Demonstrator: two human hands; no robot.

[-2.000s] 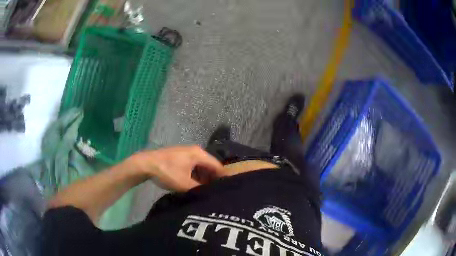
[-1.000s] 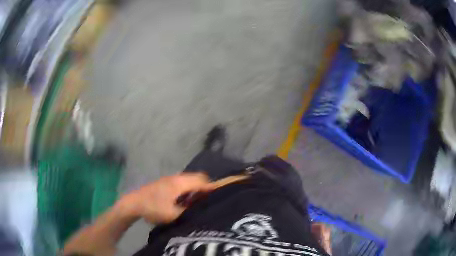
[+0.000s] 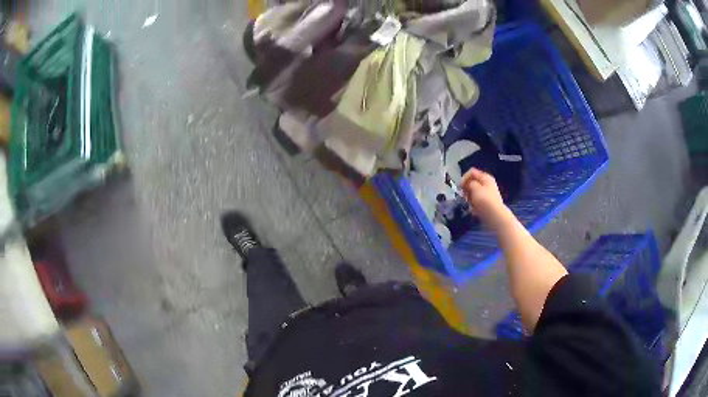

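Observation:
My right hand (image 3: pixel 479 189) reaches out over a blue plastic crate (image 3: pixel 573 132), its fingers curled; whether it touches or grips anything cannot be told. In the crate lie white and dark pieces (image 3: pixel 432 174). A large heap of limp beige, brown and pale green fabric pieces (image 3: pixel 376 85) hangs over the crate's far left side, with a white tag (image 3: pixel 386 31) on it. My left hand is not in view.
A second blue crate (image 3: pixel 621 267) stands at the right. A green crate (image 3: pixel 102 108) stands at the far left, with a red object (image 3: pixel 60 288) and a brown carton (image 3: pixel 97 353) below it. A yellow floor line (image 3: pixel 404 240) runs beside the blue crate.
The view has swung so that the blue crate and fabric heap sit nearer the centre. My right hand has come out over the crate. My left hand, earlier at my waist, has left the picture.

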